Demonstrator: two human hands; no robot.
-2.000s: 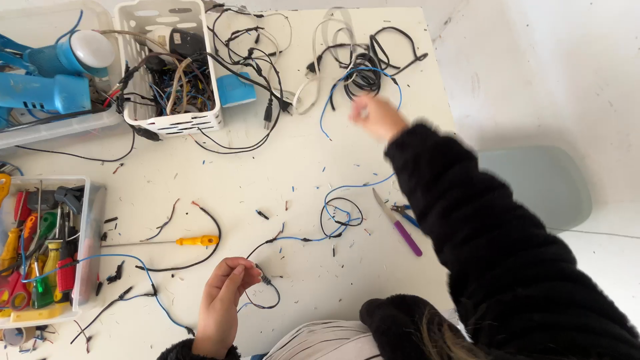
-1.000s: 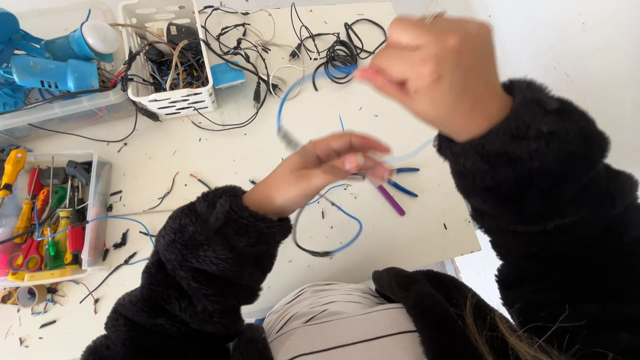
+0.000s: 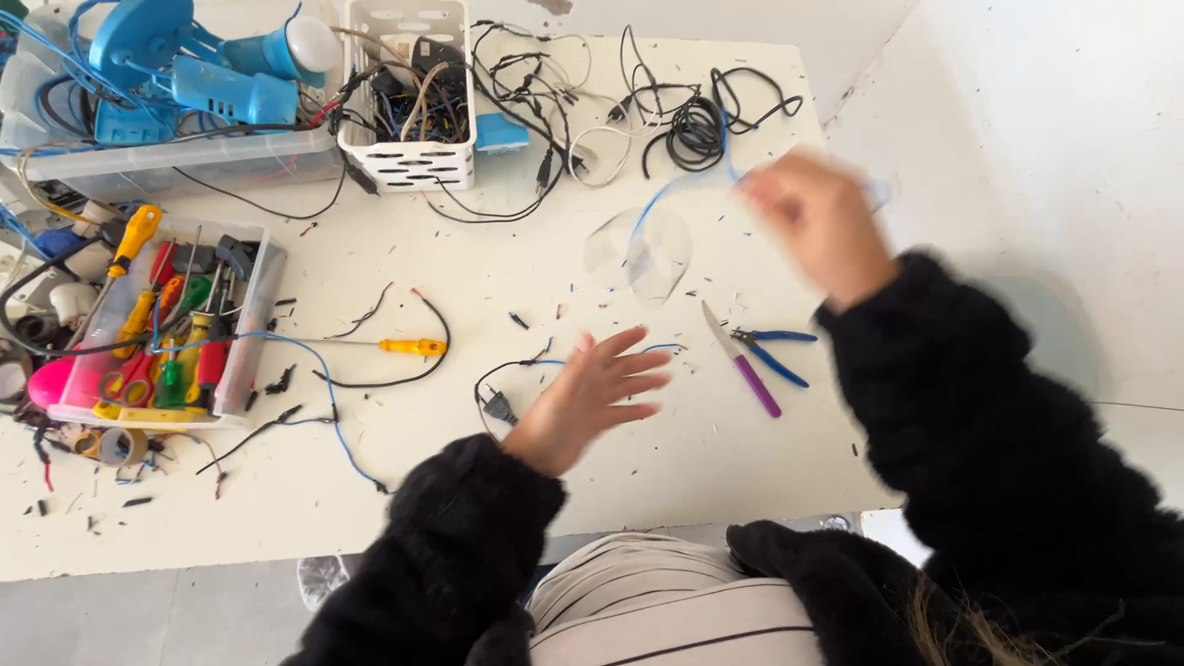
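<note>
My right hand (image 3: pixel 814 217), blurred, is raised at the right over the table, its fingers closed on a blue wire (image 3: pixel 659 196) that trails to the left. My left hand (image 3: pixel 601 388) is spread over the middle of the table and holds nothing. Beside its wrist lies a black two-pin plug (image 3: pixel 498 404) with its cord. A thin blue wire end (image 3: pixel 664 347) shows past the left fingertips. Between the hands lie a knife with a purple handle (image 3: pixel 757 385) and blue-handled pliers (image 3: pixel 777 356). A blurred, see-through shape (image 3: pixel 638 254) shows near the blue wire.
Toward the back are a coil of black cable (image 3: pixel 696 134), a white basket of wires (image 3: pixel 407 157) and a clear bin with blue lamp parts (image 3: pixel 185 162). A tool box (image 3: pixel 261 314) stands left, a yellow-handled screwdriver (image 3: pixel 412 347) near it. Wire scraps litter the tabletop.
My left hand has moved down, away from my right hand, and its fingers are now spread. My right hand has moved to the right with the blue wire.
</note>
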